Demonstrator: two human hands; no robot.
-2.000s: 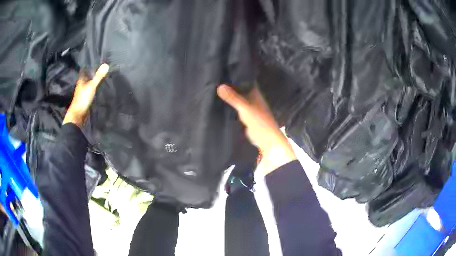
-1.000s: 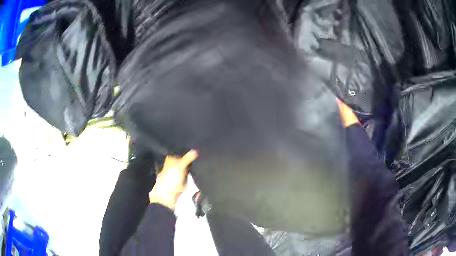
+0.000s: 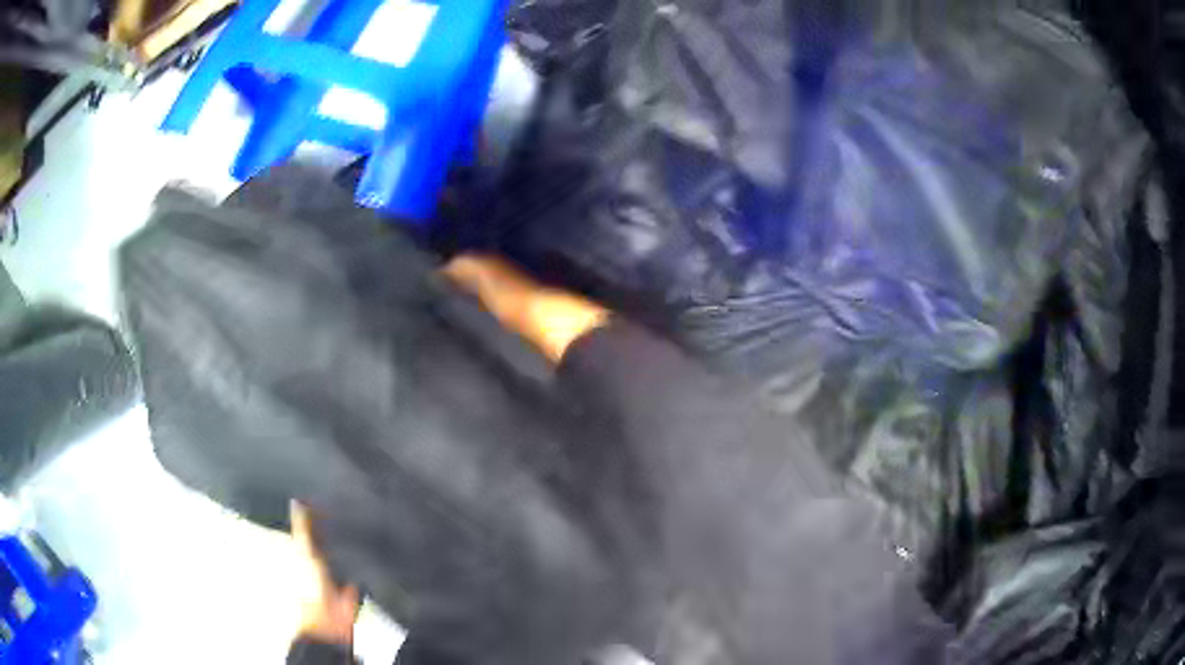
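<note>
A large black backpack piece is held in front of me, blurred by motion. My left hand is at its lower edge, the fingers partly hidden by the fabric. My right hand is at its upper right edge, the fingertips partly hidden behind or in the fabric. The piece slants from the upper left down to the bottom middle.
A blue plastic stool with open legs stands beyond the piece. A large pile of black bags fills the right side. Another blue plastic object is at the lower left. A dark shape lies at the left edge.
The view has turned left, bringing the blue stool in. The black piece has swung to the left. My right hand has come from beside the pile to the piece's upper edge.
</note>
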